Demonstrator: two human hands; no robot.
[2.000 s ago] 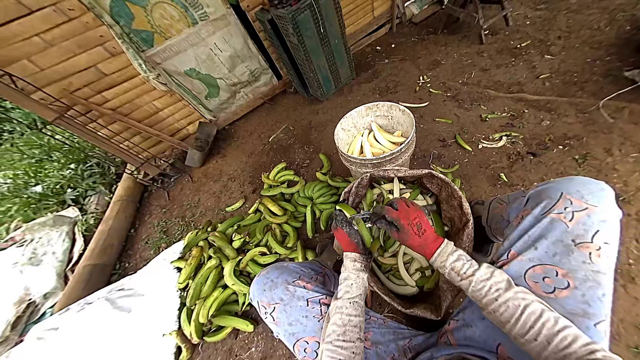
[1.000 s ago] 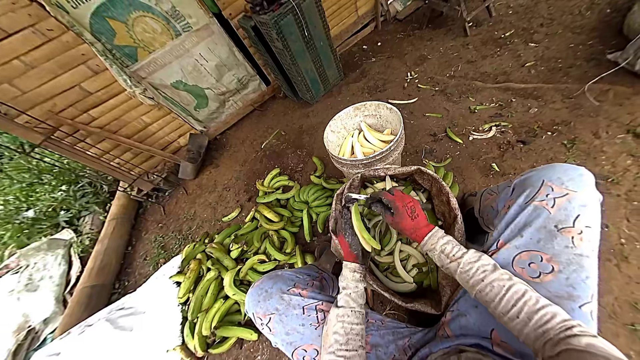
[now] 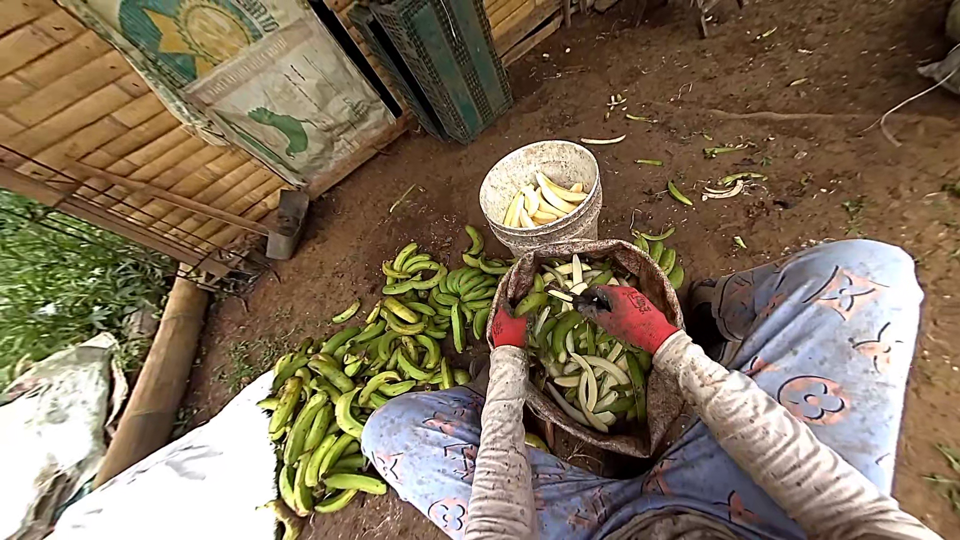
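Both hands wear red gloves with dark fingertips. My left hand (image 3: 511,324) is at the left inner rim of a sack (image 3: 660,289), its fingers around a green banana (image 3: 531,303). My right hand (image 3: 630,315) is closed over the sack; a pale sliver (image 3: 560,295) shows at its fingertips, and whether it is a blade or a peel strip I cannot tell. Below both hands the sack is filled with green and white peels (image 3: 592,379). Peeled bananas (image 3: 547,201) lie in a dirty white bucket (image 3: 525,154) just beyond the sack.
A heap of green bananas (image 3: 397,330) lies on the soil left of the sack, beside a white sheet (image 3: 187,480). Behind stand green plastic crates (image 3: 450,67) and a bamboo wall (image 3: 67,82). A bamboo pole (image 3: 161,375) borders the left side. Scattered peels (image 3: 724,191) lie at right.
The partly peeled green banana seen between my hands earlier is now held lower in my left hand's grip, mostly hidden. My hands stay over the sack.
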